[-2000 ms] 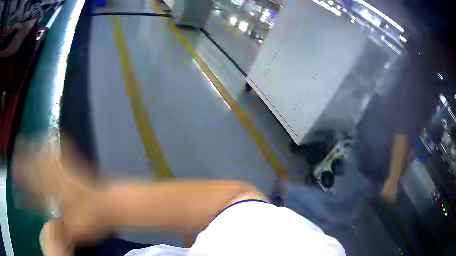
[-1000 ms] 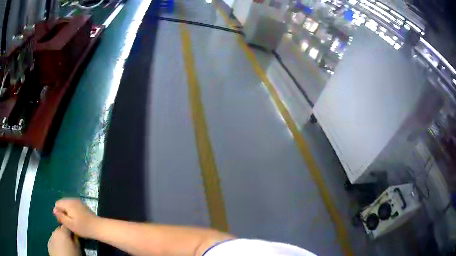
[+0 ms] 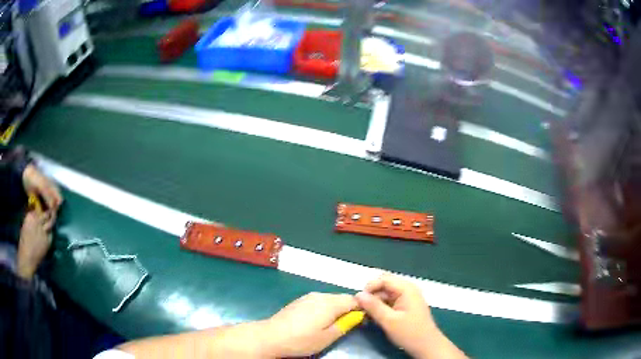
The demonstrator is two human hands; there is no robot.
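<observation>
My left hand [image 3: 313, 321], with a yellow finger cot [image 3: 349, 322], and my right hand [image 3: 402, 314] meet at the fingertips low in the centre, over the belt's near edge. Their fingers are bent together; anything pinched there is too small or hidden to tell. A red-brown fixture [image 3: 230, 243] lies on the pale stripe to the upper left of my hands, with three bright seats showing. A second fixture [image 3: 385, 221] lies straight ahead, with bright spots in a row of seats. Neither is touched. A bent silvery strip [image 3: 131, 258] lies at the left.
Another person's hands [image 3: 39, 210] are at the left edge. Across the green belt [image 3: 281, 175] stand a blue bin [image 3: 246, 62] with clear bags, a red bin [image 3: 320, 66] and a flat black box [image 3: 422, 144]. Two pale guide blades [image 3: 545, 247] point out from the red-brown machine base [image 3: 611, 280] at right.
The view has swung from the grey aisle to the belt with the fixtures. My hands, close together at the lower left a second ago, now show low in the centre, still together.
</observation>
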